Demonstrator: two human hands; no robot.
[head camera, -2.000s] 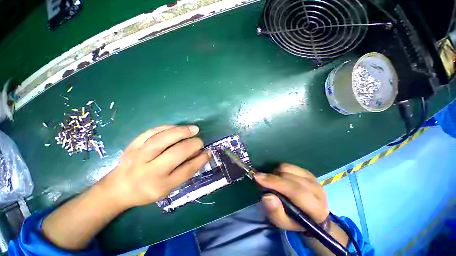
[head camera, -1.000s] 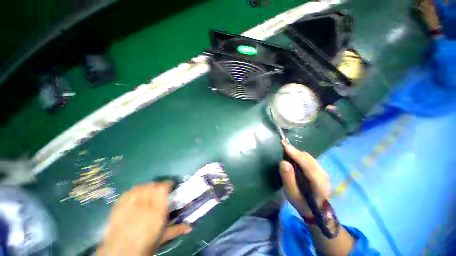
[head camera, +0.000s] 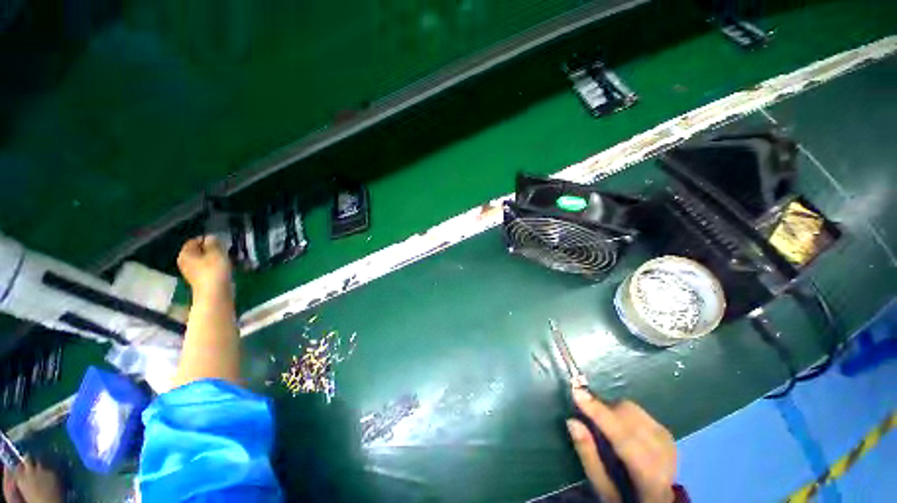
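My left hand (head camera: 205, 263) reaches over the white rail onto the green conveyor. Its fingers are at the left edge of a cluster of phone assemblies (head camera: 258, 234); whether they grip one cannot be told. My right hand (head camera: 629, 447) holds the soldering iron (head camera: 570, 362) by its black handle above the bench, its pale metal tip pointing up and left, clear of the solder tub (head camera: 671, 301). The tub holds silvery grains. A loose pile of small leaded components (head camera: 313, 366) lies on the bench, right of my left forearm.
The fume fan (head camera: 563, 236) stands by the rail (head camera: 433, 241), left of the iron stand (head camera: 728, 221) with its yellow sponge (head camera: 795, 234). More phones (head camera: 602, 88) lie on the conveyor. A blue container (head camera: 103, 420), white equipment (head camera: 59, 290) and another person's hand (head camera: 35, 481) are at left.
My left hand has left the bench and reached over the conveyor; the phone it held on the bench is gone from there. My right hand has drawn the iron away from the tub. The view has shifted.
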